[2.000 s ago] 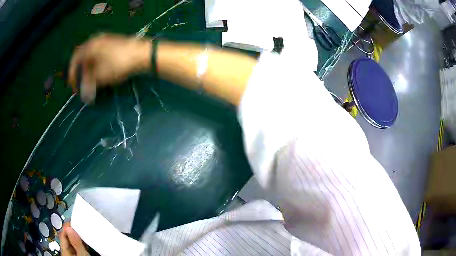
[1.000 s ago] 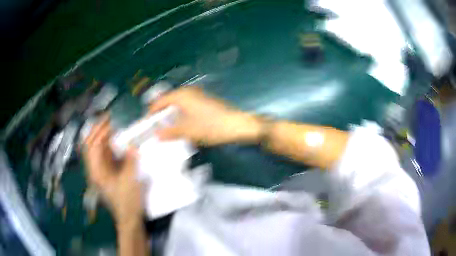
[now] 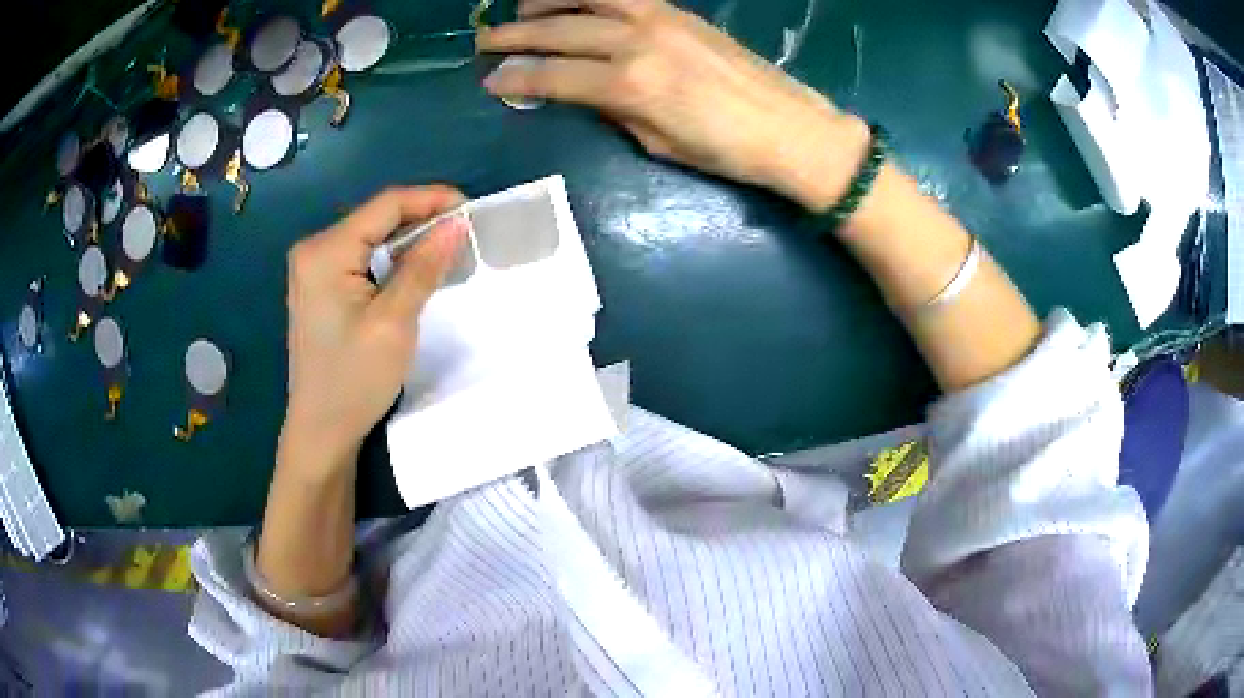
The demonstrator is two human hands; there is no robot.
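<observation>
My left hand (image 3: 358, 321) pinches the upper left part of a white adhesive sheet (image 3: 508, 357) near my lap. A grey adhesive piece (image 3: 519, 226) shows at the sheet's upper edge, with another partly under my thumb. My right hand (image 3: 600, 68) is over the mat at the top, its fingertips on a grey-faced round module (image 3: 517, 82); a bit of gold tail shows above the fingers. Whether the fingers grip the module or only rest on it, I cannot tell.
Several grey-faced modules (image 3: 266, 138) with gold tails lie scattered at left, with a dark square part (image 3: 186, 231) among them. A dark-faced module (image 3: 997, 145) lies alone at right. Cut white liner (image 3: 1121, 102) is at far right, a blue stool (image 3: 1154, 434) beyond the bench edge.
The view has swung left and steadied. My right hand has moved off the sheet to a module at the top. My left hand still holds the sheet, whose grey pieces now show.
</observation>
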